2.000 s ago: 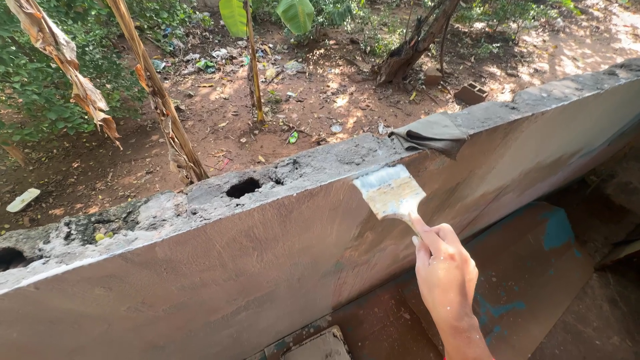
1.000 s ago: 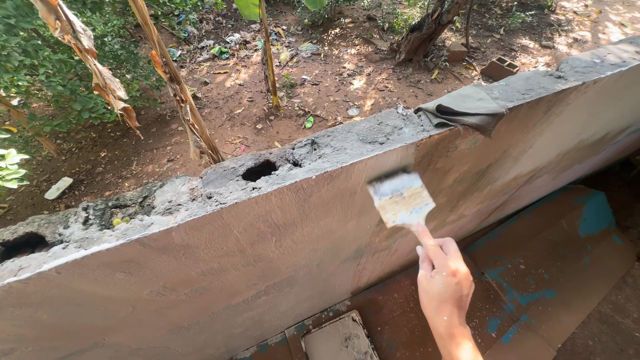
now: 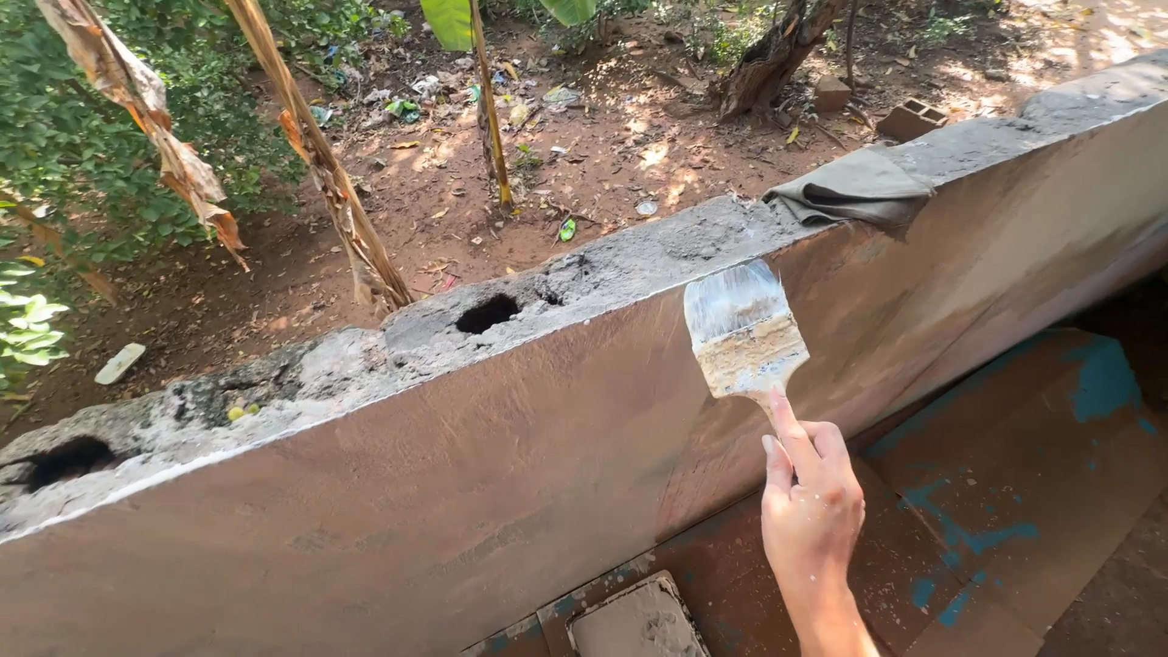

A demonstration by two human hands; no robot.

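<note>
My right hand (image 3: 812, 511) grips the handle of a wide flat paintbrush (image 3: 746, 333), index finger laid along it. The bristles are coated whitish, and dried material crusts the ferrule. They lie against the upper face of a plastered wall (image 3: 438, 465), just under its top edge. Darker, damp-looking plaster shows to the right of the brush and below it. A folded grey cloth (image 3: 853, 187) is draped over the wall's rough top, up and to the right of the brush. My left hand is out of view.
Open holes, one a dark hollow (image 3: 486, 313), pit the wall top. At the wall's foot lie brown sheets (image 3: 1031, 474) with blue paint stains and a tray (image 3: 639, 625) bearing greyish material. Beyond the wall are dry plant stems (image 3: 319, 173), a tree trunk (image 3: 776, 59) and a hollow brick (image 3: 911, 119).
Between one second ago and now, the brush has moved up the wall face to its top edge, still in my right hand. The cloth has stayed on the wall.
</note>
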